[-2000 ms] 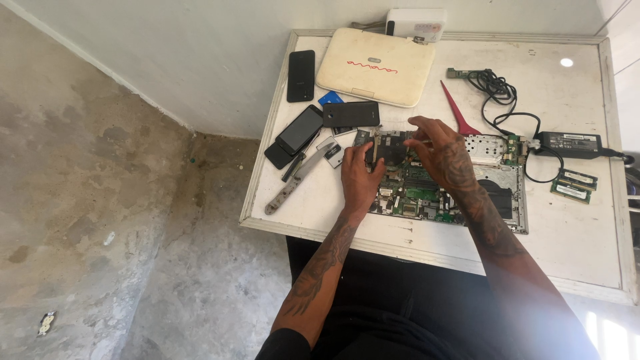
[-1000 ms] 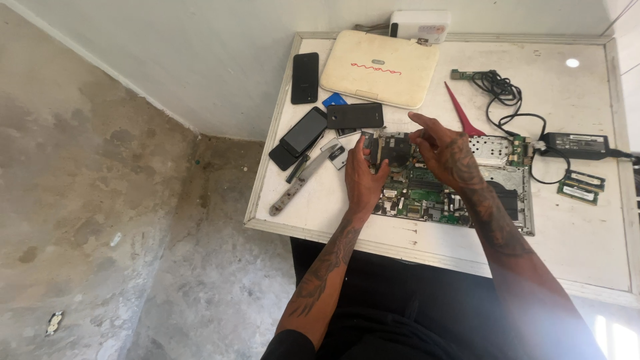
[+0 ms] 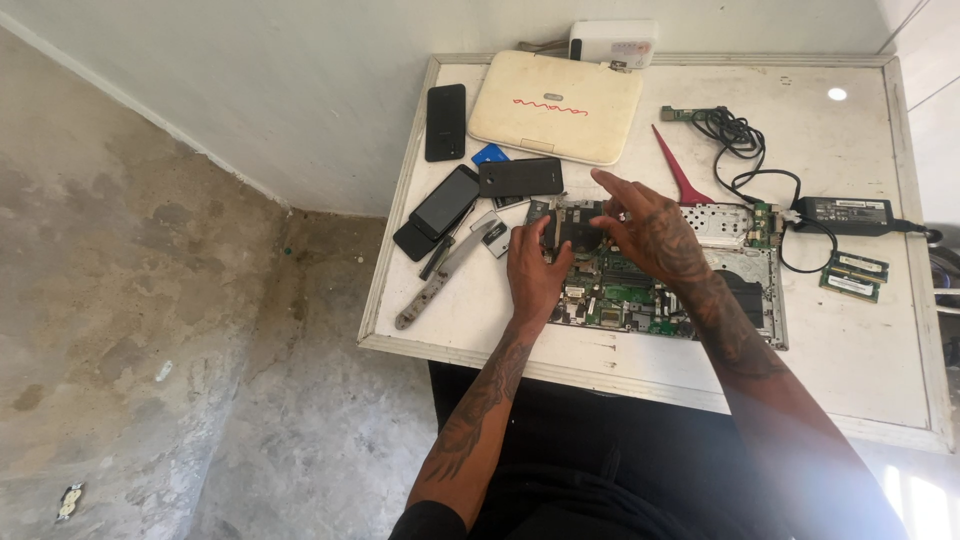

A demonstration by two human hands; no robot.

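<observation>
An opened laptop base (image 3: 622, 289) with its green circuit boards showing lies flat near the table's front edge. My left hand (image 3: 536, 270) rests at its upper left corner, fingers apart around a black fan unit (image 3: 581, 229). Over the fan's right side is my right hand (image 3: 645, 225), index finger stretched out and thumb near the fan; whether it pinches a small part cannot be seen. A perforated metal plate (image 3: 720, 223) forms the upper right of the base. Behind it, a red pointed plastic tool (image 3: 679, 174) touches or nearly touches the base.
Left of the laptop lie a knife (image 3: 431, 296), smartphones (image 3: 446, 201), a black phone (image 3: 445, 124) and a battery (image 3: 491, 234). A cream netbook (image 3: 555, 105) and white box (image 3: 613, 41) stand behind. At right are a coiled cable (image 3: 739, 135), power adapter (image 3: 846, 214) and memory modules (image 3: 851, 285).
</observation>
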